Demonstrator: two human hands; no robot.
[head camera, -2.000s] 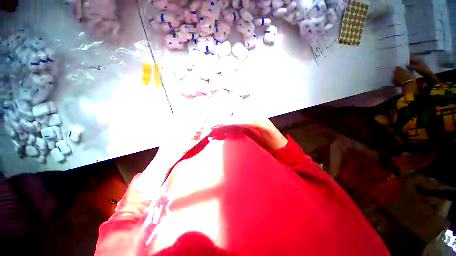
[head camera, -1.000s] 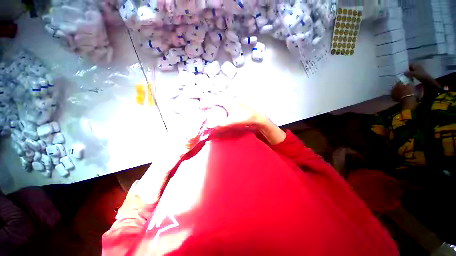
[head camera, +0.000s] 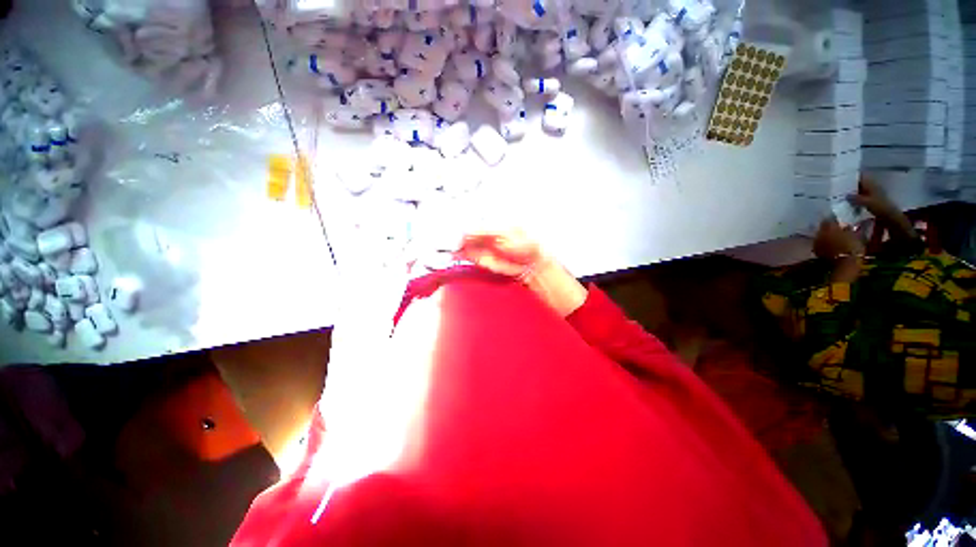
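Note:
My right hand (head camera: 503, 256) is at the bench's front edge, just above my red top, with its fingers bent to the left. Something small and thin shows at its fingertips, but glare hides what it is. My left hand is lost in white glare at the left of my top. Small white units with blue marks (head camera: 433, 80) lie heaped beyond my hands. A few loose white units (head camera: 488, 144) lie nearer, fading into glare.
More white units (head camera: 64, 272) lie at the left by clear bags. A yellow-orange piece (head camera: 280, 177) is near the bench joint. A gold sticker sheet (head camera: 746, 94) lies at right. Beyond it, a person's hands (head camera: 840, 237) work by white cartons (head camera: 829, 128). An orange-red container (head camera: 209, 419) is below.
My right hand shows more clearly, its fingers over the bench edge. The glare now covers my left forearm. The view has shifted, and the other person's hands have moved a little.

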